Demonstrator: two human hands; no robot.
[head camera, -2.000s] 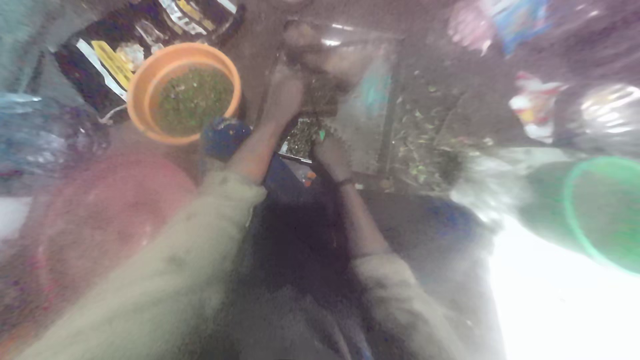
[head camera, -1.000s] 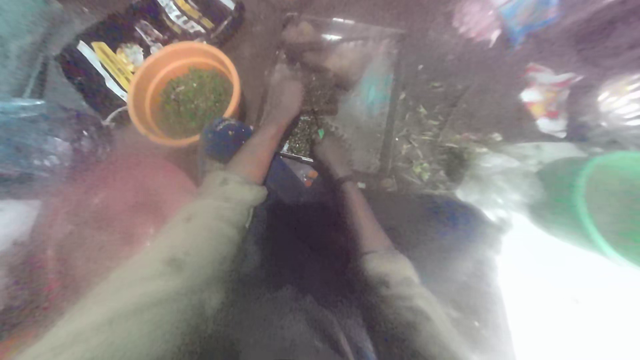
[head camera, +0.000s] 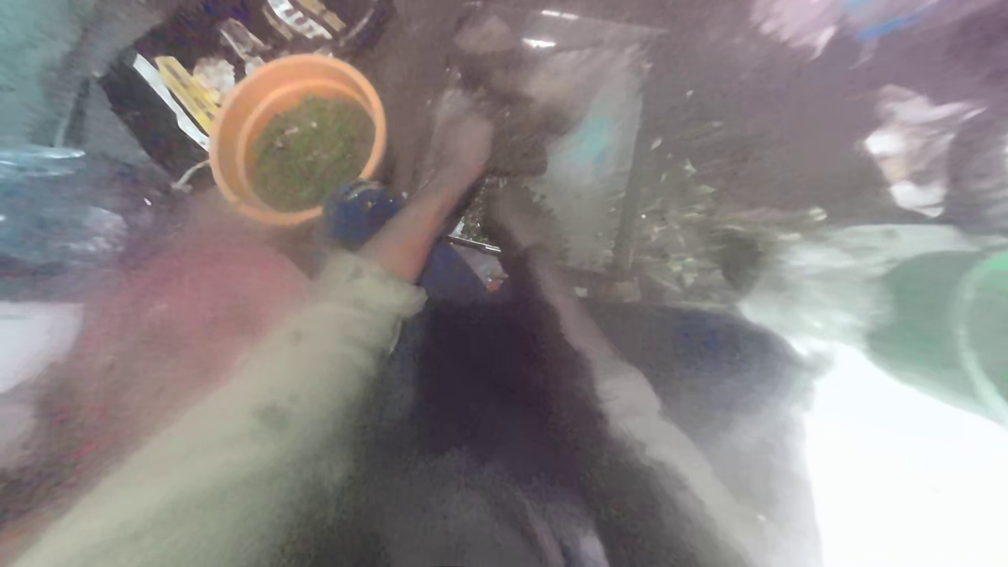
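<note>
My left hand (head camera: 465, 134) reaches over the left part of a shallow rectangular tray or sheet (head camera: 602, 169) on the ground, its fingers blurred. My right hand (head camera: 516, 213) is low over the same tray, beside a small patch of dark, speckled loose material (head camera: 475, 216). Whether either hand holds anything cannot be told. An orange plastic tub (head camera: 220, 150) with green chopped plant matter (head camera: 315, 150) in it stands left of my left hand. A round dark blue object (head camera: 362, 211) touches the tub's lower right side, by my left forearm.
Plant scraps (head camera: 701, 228) lie on the ground right of the tray. A dark printed bag (head camera: 142, 118) is under the tub. A reddish rounded shape (head camera: 205, 291) is at left, a green plastic container (head camera: 921, 315) at right. Crumpled wrappers (head camera: 913, 150) lie farther right.
My right hand has shifted slightly and is more blurred than before. My left hand stays over the left side of the tray, and the orange tub has not moved.
</note>
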